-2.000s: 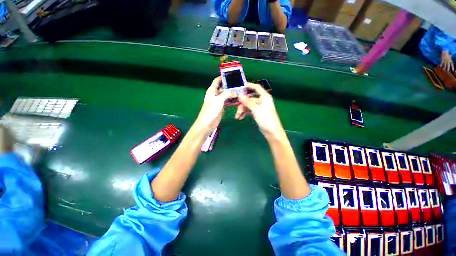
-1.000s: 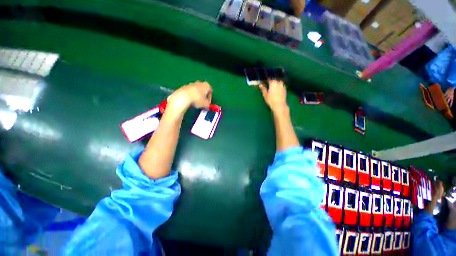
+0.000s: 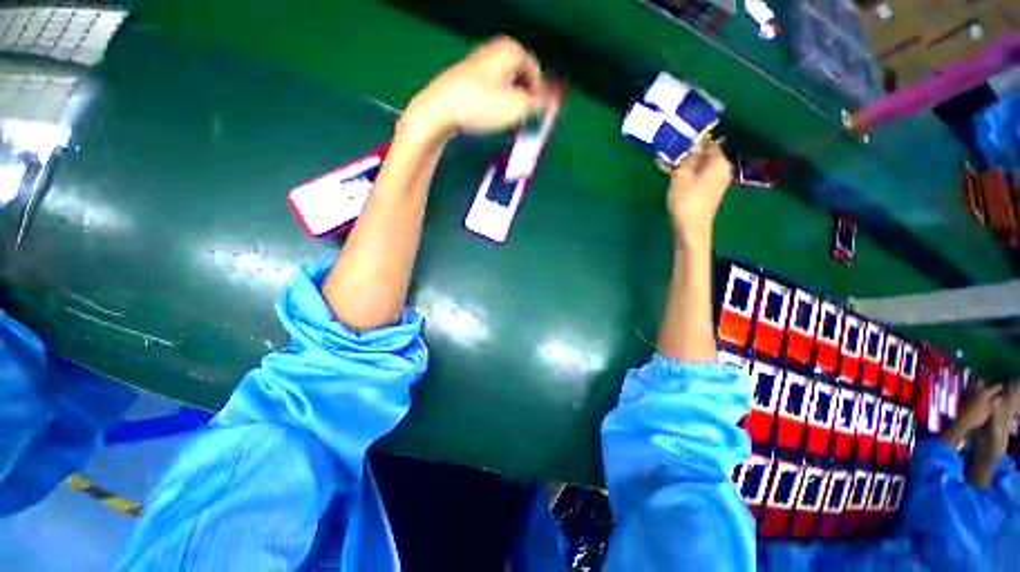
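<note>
My left hand is raised over the belt edge and its fingers hold a red phone housing, blurred and tilted. Below it a second red-rimmed housing with a dark window lies on the bench. Another red-rimmed housing with a white face lies to the left, partly behind my left forearm. My right hand is over the belt. Its fingertips are at the near edge of a group of LCD modules with white and dark blue faces and a small yellow tail.
A black tray of phone parts stands at right. Two small phone pieces lie on the belt. A pale grid sheet is at far left. A pink post and a white rail cross at right. Other workers' blue sleeves show both sides.
My left hand has moved up and right and now holds a housing off the bench. My right hand has moved right with the LCD group, which now shows white and blue faces. The view has shifted.
</note>
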